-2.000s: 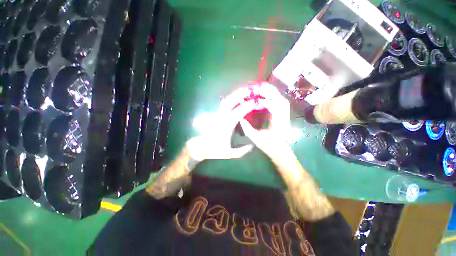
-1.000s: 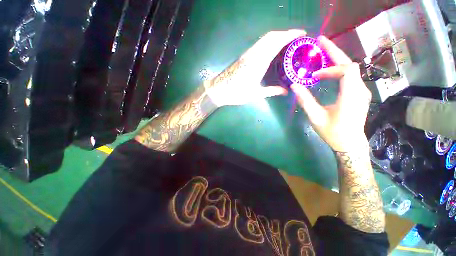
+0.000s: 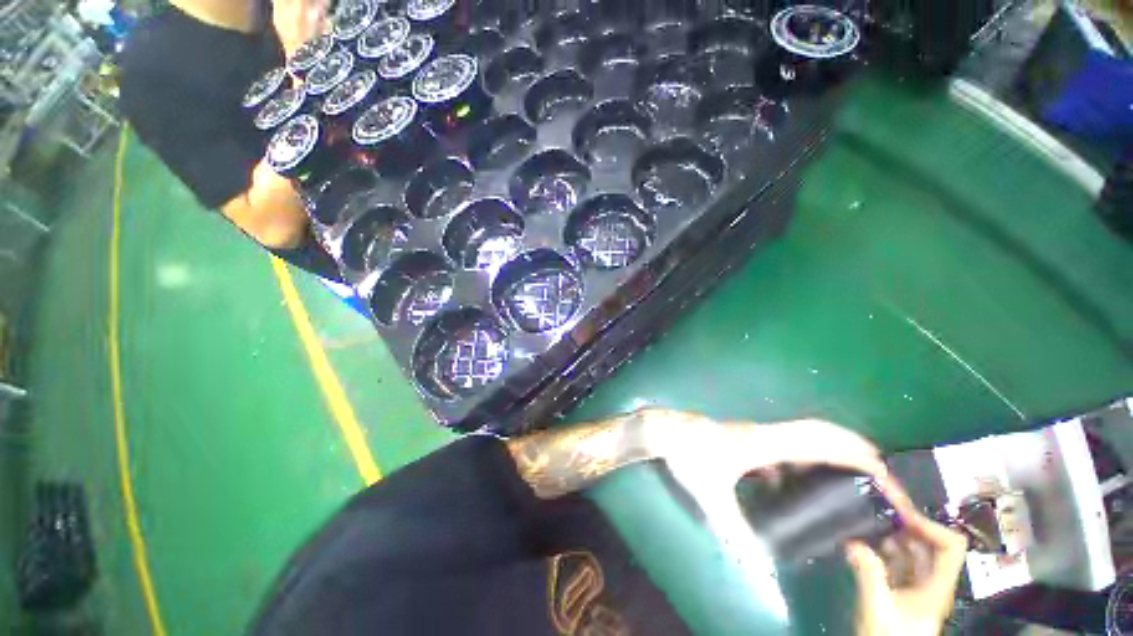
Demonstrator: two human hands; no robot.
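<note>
A black cylindrical display unit (image 3: 808, 516) is at the lower right, lying sideways between my hands. My left hand (image 3: 727, 457) curls around its far side and left end, overexposed. My right hand (image 3: 917, 578) has its fingers on the unit's right end, and its lower part is cut off by the bottom edge. The unit's face cannot be made out.
A stack of glossy black blister trays (image 3: 522, 236) stands at the upper middle, with ringed units (image 3: 385, 119) at its far left and one unit at its far right. A person (image 3: 199, 106) is behind it. The white screw feeder (image 3: 1044, 497) is at right.
The view has swung left, bringing the tray stack and the person into sight. The unit's glowing pink face, seen a second ago, no longer shows. Both hands remain at the unit.
</note>
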